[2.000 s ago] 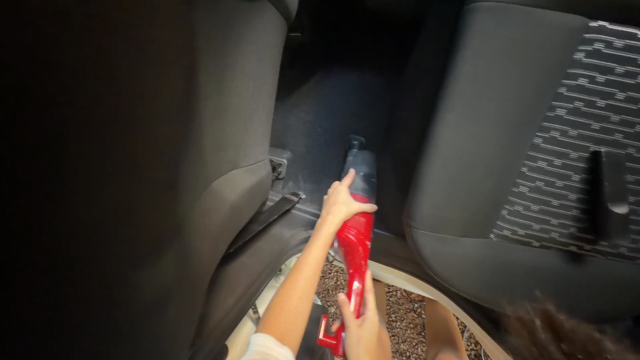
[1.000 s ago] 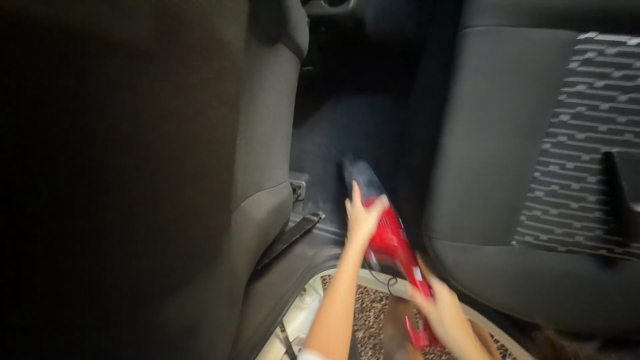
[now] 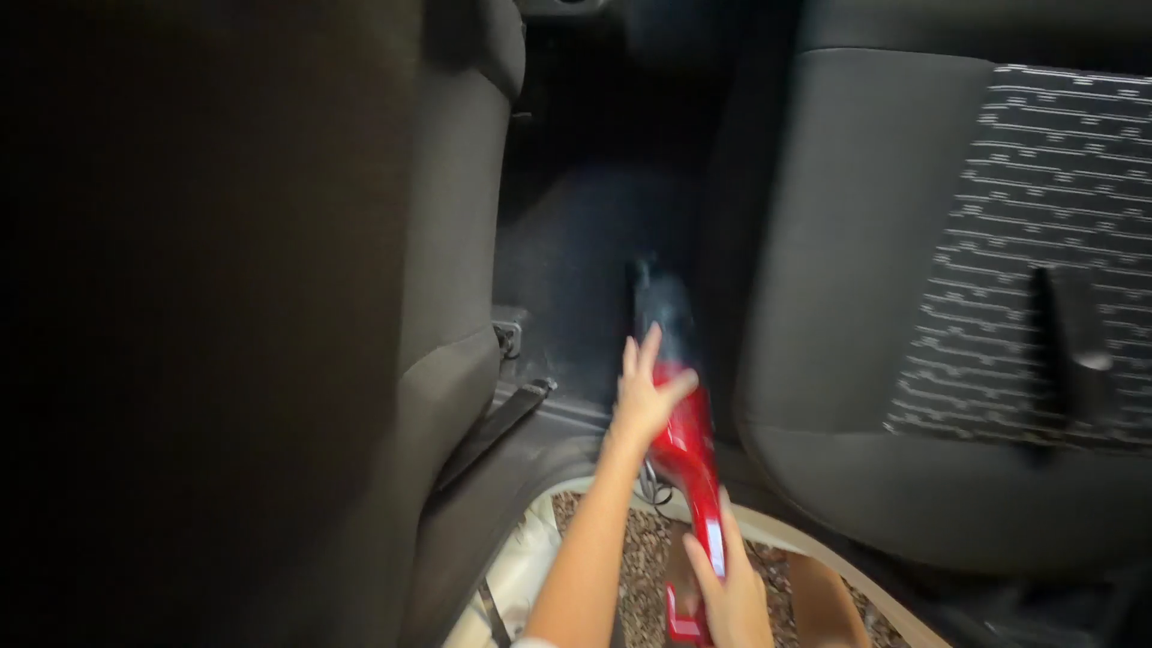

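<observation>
A red handheld vacuum cleaner point(image 3: 686, 434) with a dark translucent front chamber points away from me over the dark car floor point(image 3: 576, 270). My left hand point(image 3: 646, 391) lies against the front of its red body, thumb across the top and fingers spread along the left side. Lower down, my right hand point(image 3: 733, 580) is wrapped around the rear handle. The nozzle end is blurred, low over the floor; whether it touches cannot be told.
A grey front seat point(image 3: 450, 234) stands at the left, with a seat-belt strap point(image 3: 495, 430) by its base. The rear seat point(image 3: 837, 270) with patterned fabric fills the right. Below lie the pale door sill point(image 3: 810, 540) and gravel point(image 3: 639, 549) outside, with part of a person's legs point(image 3: 823, 603).
Both hands have moved with the vacuum cleaner, which was tilted more to the left a second ago and now points straighter ahead. Both hands have stayed on it.
</observation>
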